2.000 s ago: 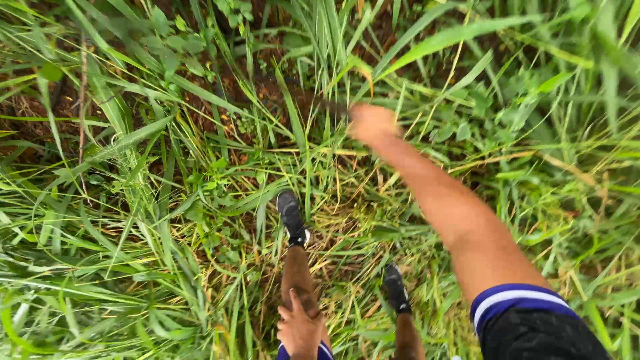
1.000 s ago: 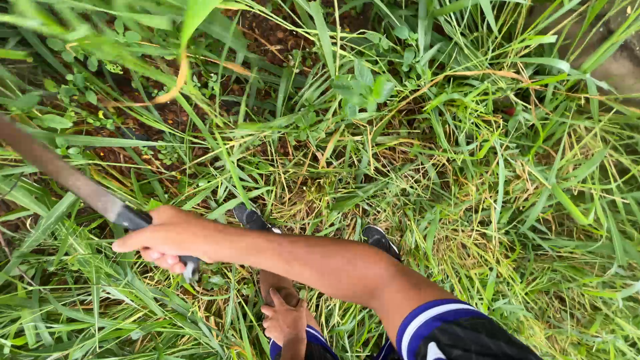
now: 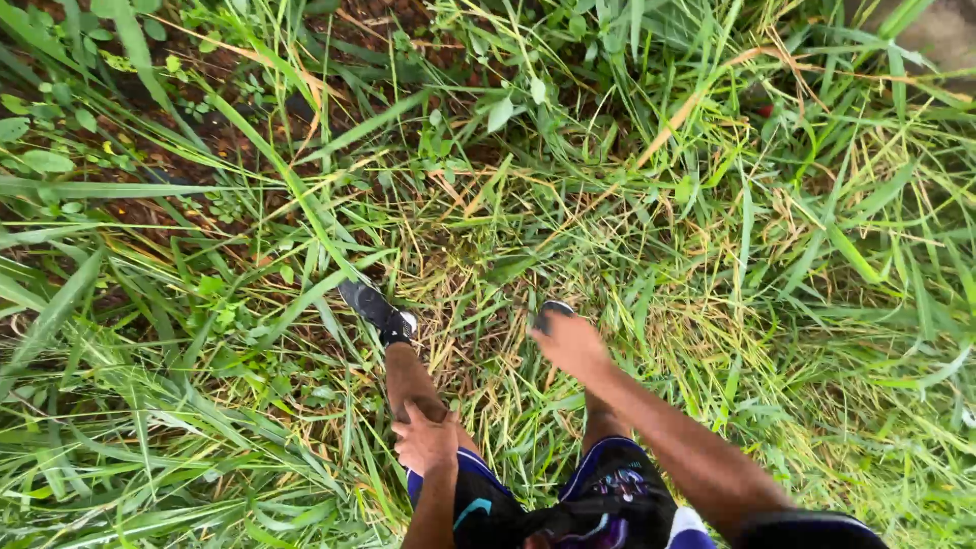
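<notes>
My left hand (image 3: 427, 438) is wrapped around my left leg (image 3: 412, 377) near the knee, just beyond the hem of the shorts. My right hand (image 3: 570, 343) is closed, low in front of my right leg and partly over my right shoe (image 3: 555, 308). A dark piece at its fingers looks like the handle of the machete; the blade is blurred and cannot be made out. Around both feet lie flattened green and straw-coloured grass blades (image 3: 473, 282). My left shoe (image 3: 370, 305) stands on the grass, with a long leaf close by.
Tall grass (image 3: 69, 305) rises at the left. Low broad-leaved weeds and reddish-brown soil (image 3: 229, 145) show at the upper left. A greyish surface, perhaps a stone (image 3: 926, 34), lies at the top right corner. More long grass (image 3: 862, 229) leans on the right.
My right hand, which held the machete out at the left a second ago, has swung back to the right, near my right shoe. My left hand stays on the leg.
</notes>
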